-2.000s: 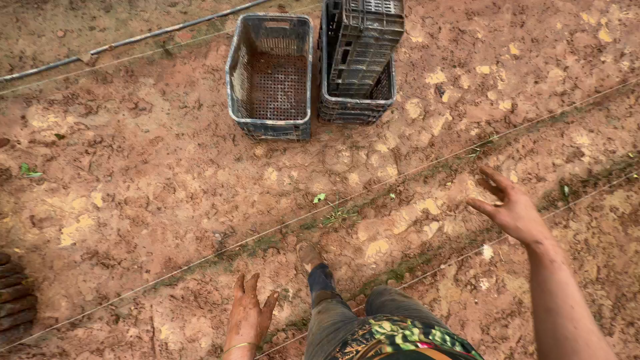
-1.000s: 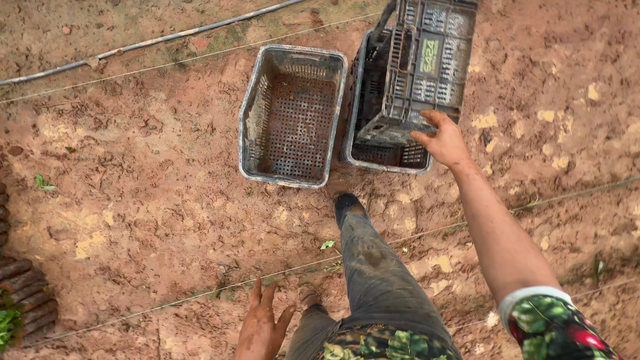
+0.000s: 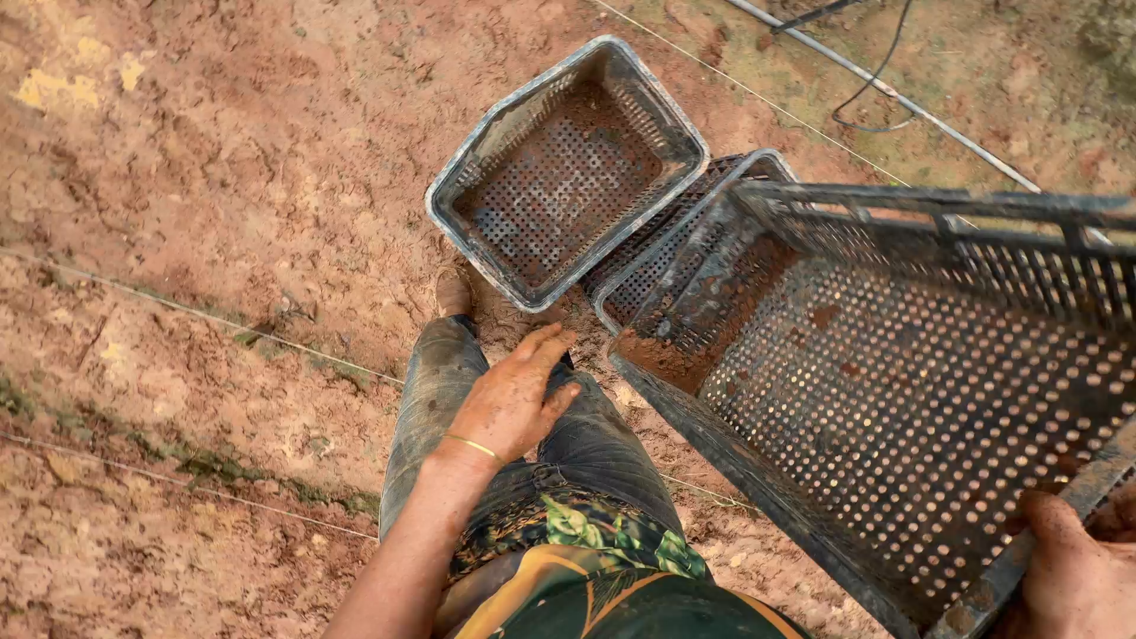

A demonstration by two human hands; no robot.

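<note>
My right hand (image 3: 1069,555) grips the near rim of a black perforated plastic crate (image 3: 887,390), which is tilted toward me at the right, with reddish mud stuck inside. My left hand (image 3: 515,399) hangs over my thighs, fingers extended and nothing in it. Beyond it stands a second crate (image 3: 568,186) with a pale rim and a muddy perforated floor. Another crate (image 3: 639,275) stands beside that one, partly hidden behind the crate I hold.
Reddish, uneven mud (image 3: 222,177) surrounds my legs. Thin strings (image 3: 195,311) stretch low across the ground on the left and behind the crates. A pale pipe (image 3: 887,89) and a dark loop of cable (image 3: 874,124) lie at the upper right.
My right hand has taken hold of a crate and lifted it off the stack toward me. My left hand has moved in front of my thighs. The view has turned strongly.
</note>
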